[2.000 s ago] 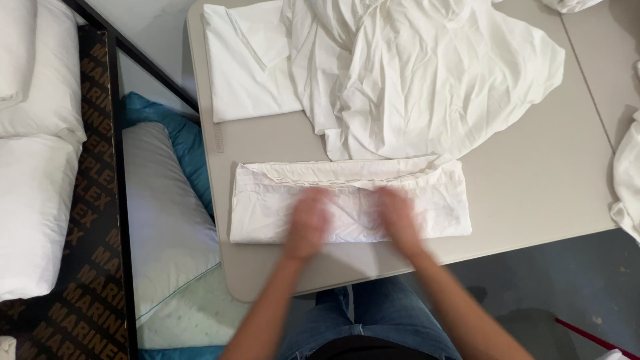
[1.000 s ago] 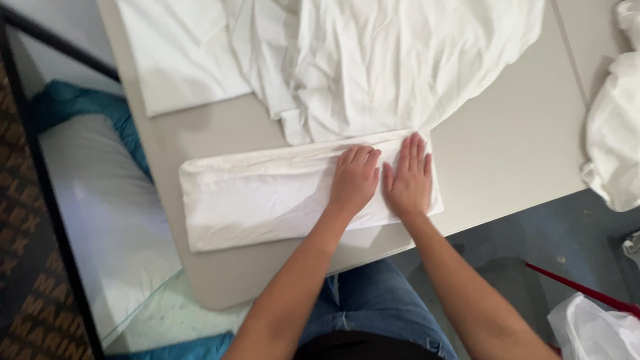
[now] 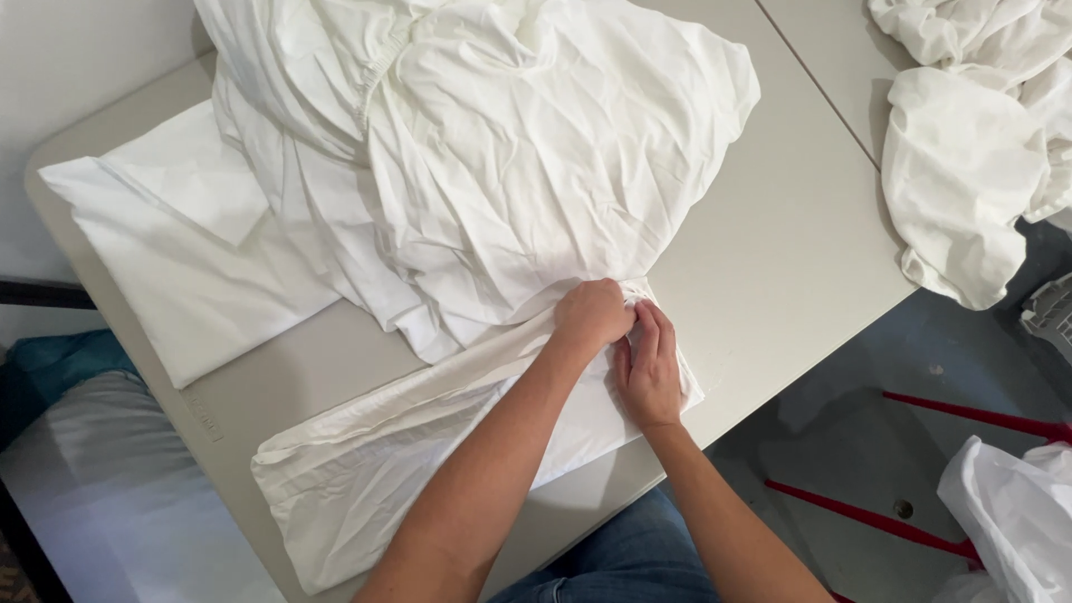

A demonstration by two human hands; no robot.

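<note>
A long folded white cloth [image 3: 368,477] lies along the near edge of the folding table. My left hand [image 3: 593,314] grips its far right corner with curled fingers, and some fabric bunches up there. Just right of it, my right hand [image 3: 651,364] rests on the same end, its fingertips at the bunched fabric and close to my left hand. A crumpled white sheet with an elastic edge [image 3: 519,159] spreads behind both hands and touches the folded cloth. At the far left, another folded white cloth [image 3: 209,293] lies partly under that sheet.
More rumpled white fabric [image 3: 959,176] hangs over the table's edge at the right. The table [image 3: 779,268] has a seam across it. Red legs [image 3: 871,515] and white fabric [image 3: 1013,511] are on the floor side at lower right. Pillows [image 3: 126,494] lie below at left.
My hands have gone from lying flat on the folded cloth to working at its right end, where my left hand has taken hold of fabric. The view has turned and come closer.
</note>
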